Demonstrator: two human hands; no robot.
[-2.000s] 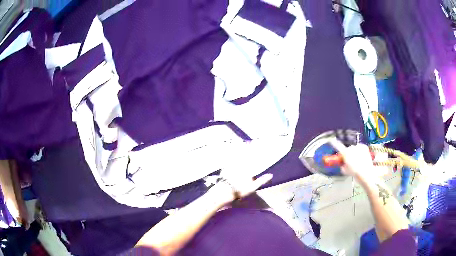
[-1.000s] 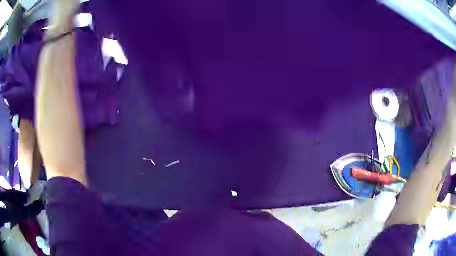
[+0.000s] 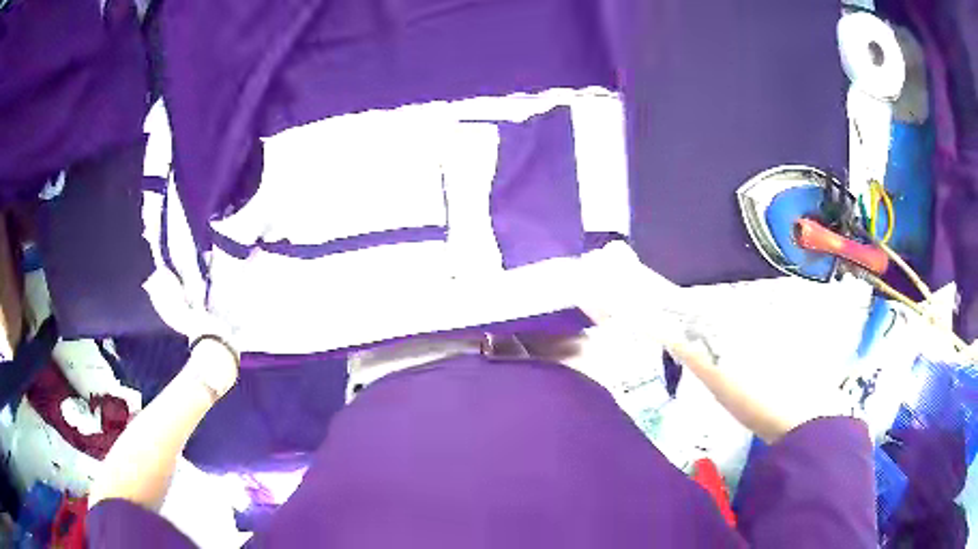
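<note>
A dark purple garment point(image 3: 375, 54) lies across the table with its white interfacing point(image 3: 354, 182) facing up. A purple rectangular patch point(image 3: 536, 188) shows between white areas at its right. My left hand point(image 3: 201, 320) is at the garment's lower left corner, washed out against the white. My right hand point(image 3: 617, 281) is at its lower right edge, also washed out; the fingers of both hands are unclear. The steam iron point(image 3: 799, 231), with blue top and red handle, rests at the table's right with no hand on it.
A white roll point(image 3: 871, 56) lies at the upper right, with yellow-looped snips point(image 3: 882, 211) below it. The iron's yellowish cord point(image 3: 912, 295) runs right. More purple cloth point(image 3: 75, 91) lies at the upper left. Maroon cloth point(image 3: 80, 413) and pale scraps are at the lower left.
The iron has left my right hand and stands on the table. The garment's large curved white layout was replaced by plain purple, and now a straighter white section shows. Both hands have come down to its near edge.
</note>
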